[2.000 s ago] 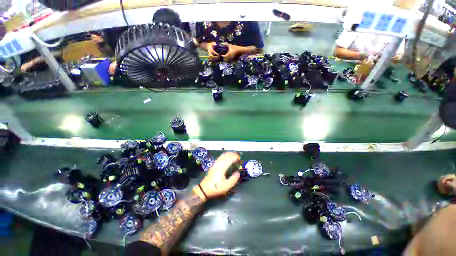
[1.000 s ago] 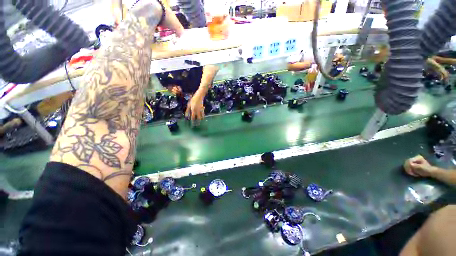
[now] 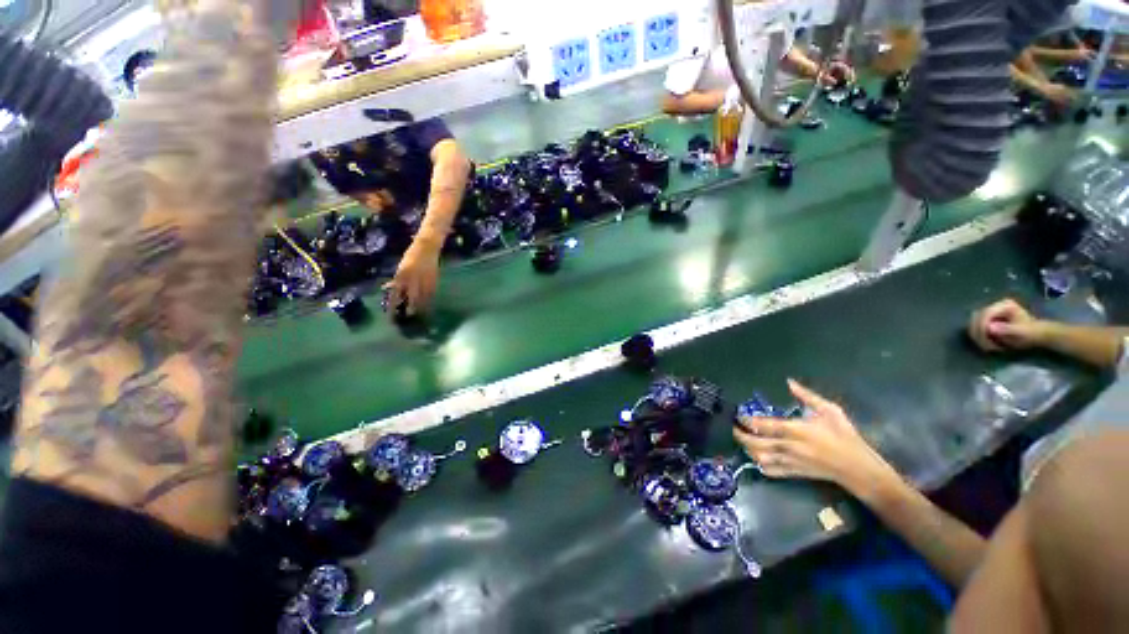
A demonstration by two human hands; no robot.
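My left forearm, tattooed with a black sleeve, rises along the left side; its hand is cut off by the top edge. My right hand is not in view. A pile of unfinished units (image 3: pixel 324 510) lies at lower left, partly behind my arm. A single circular circuit board (image 3: pixel 521 441) lies beside a black housing (image 3: pixel 497 469). A smaller cluster of unfinished units (image 3: pixel 712 481) with silvery-blue discs and loose wires lies right of centre. A black block-like part (image 3: pixel 639 352) stands on the pale rail.
Another person's hand (image 3: pixel 811 440) reaches in from the right over a circuit board; that person's other hand (image 3: pixel 1005 326) rests on the bench. Across the green belt (image 3: pixel 594 297), a worker's hand (image 3: pixel 415 279) is over a dark unit. A grey duct (image 3: pixel 953 99) hangs at upper right.
The view has swung right, so the bench things sit further left. My left hand went from the bench pile up out of the picture. The neighbour's hand has come over the separate circuit board.
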